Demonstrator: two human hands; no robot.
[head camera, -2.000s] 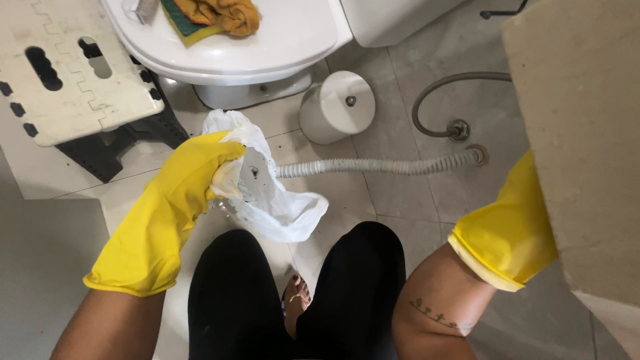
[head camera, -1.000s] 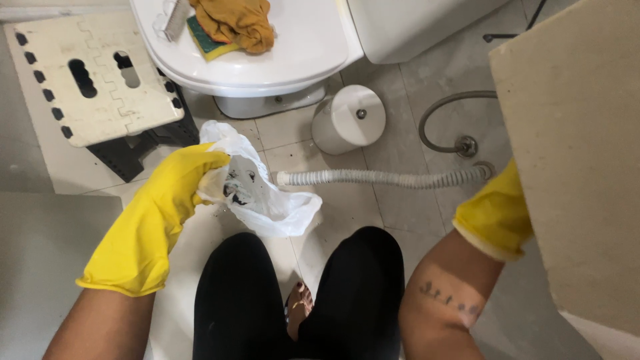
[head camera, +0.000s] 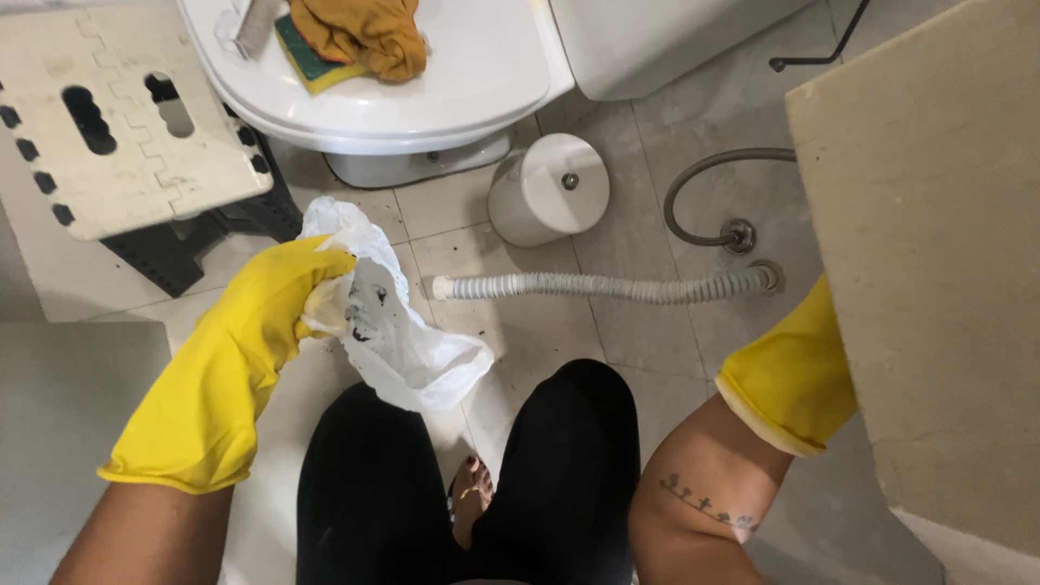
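My left hand (head camera: 280, 296), in a yellow rubber glove, grips the rim of a white plastic bag (head camera: 398, 341). The bag hangs open above the floor, with dark bits of dirt inside. My right hand, also gloved in yellow, reaches under the beige countertop (head camera: 934, 244); only the glove's cuff shows, and the fingers are hidden. A grey corrugated drain hose (head camera: 601, 288) lies across the tiles from a floor outlet, its loose white end just right of the bag. A braided metal hose (head camera: 674, 195) curves from a fitting toward the countertop.
Behind the bag stands a small white lidded bin (head camera: 552, 187). On the closed toilet lid (head camera: 479, 73) are an orange cloth (head camera: 366, 36) and a green and yellow sponge (head camera: 313, 61). A folding step stool (head camera: 122, 122) stands at left. Dark specks dot the tiles.
Dark bits inside the bag show more plainly than two seconds ago. My left hand keeps its hold on the bag, and my right arm stays under the countertop.
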